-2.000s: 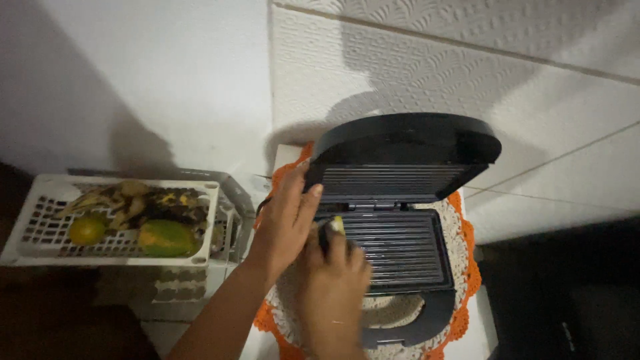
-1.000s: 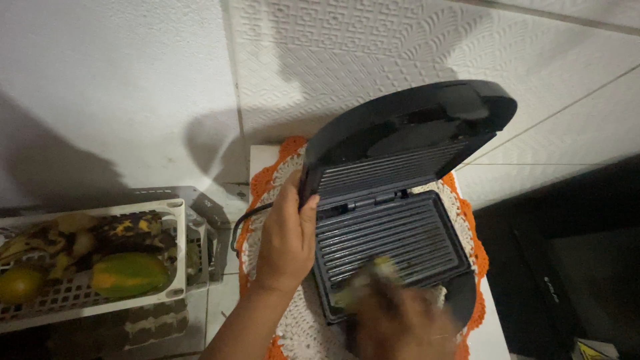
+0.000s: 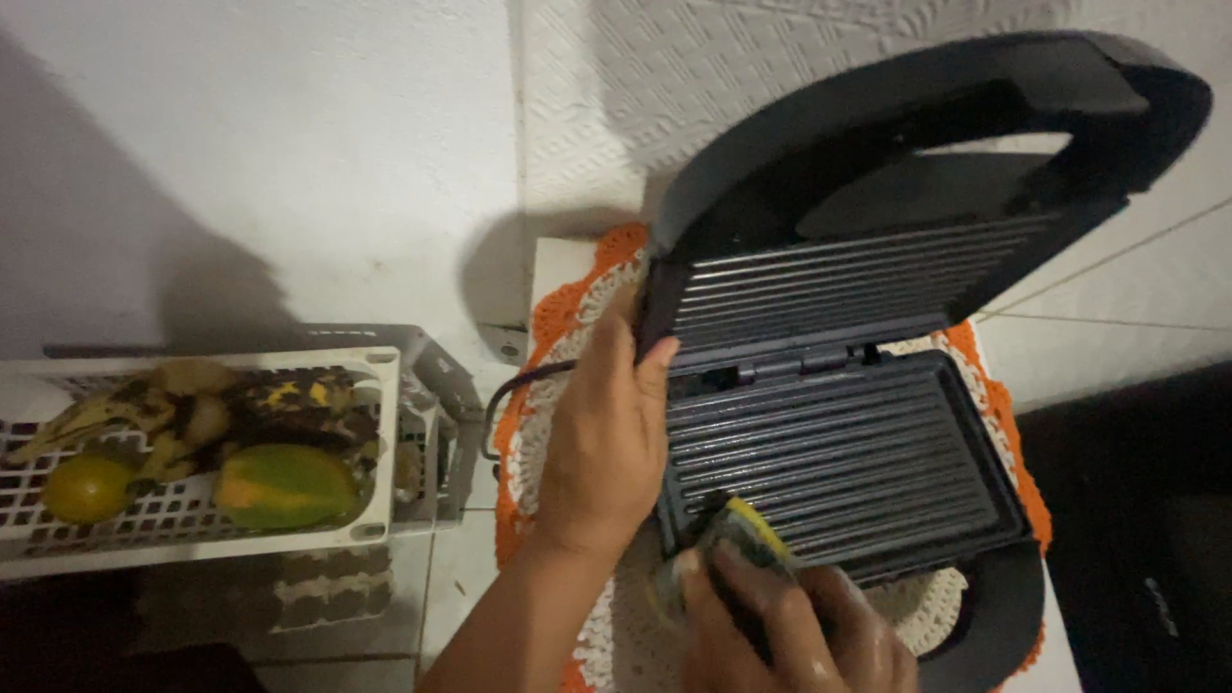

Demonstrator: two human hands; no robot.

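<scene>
A black electric sandwich grill (image 3: 837, 452) stands open on a crocheted doily (image 3: 558, 318) with an orange edge. Its lid (image 3: 866, 164) leans up and back, and both ridged plates show. My left hand (image 3: 606, 443) grips the left edge of the lid near the hinge, thumb in front. In my right hand (image 3: 789, 626) is a yellow and green scouring sponge (image 3: 746, 534), pressed at the front left corner of the wet-looking lower plate. The fingers partly hide the sponge.
At left a white plastic basket (image 3: 393, 443) holds a papaya (image 3: 287, 486), a round yellow-green fruit (image 3: 89, 489) and dark-spotted bananas (image 3: 298, 399). A black cord (image 3: 493, 414) loops left of the grill. Textured wall tiles (image 3: 693, 87) rise behind; a dark object (image 3: 1136, 481) is at right.
The sponge in my right hand has moved left along the front of the lower plate since one second ago. My left hand stays on the lid's edge. The view is closer.
</scene>
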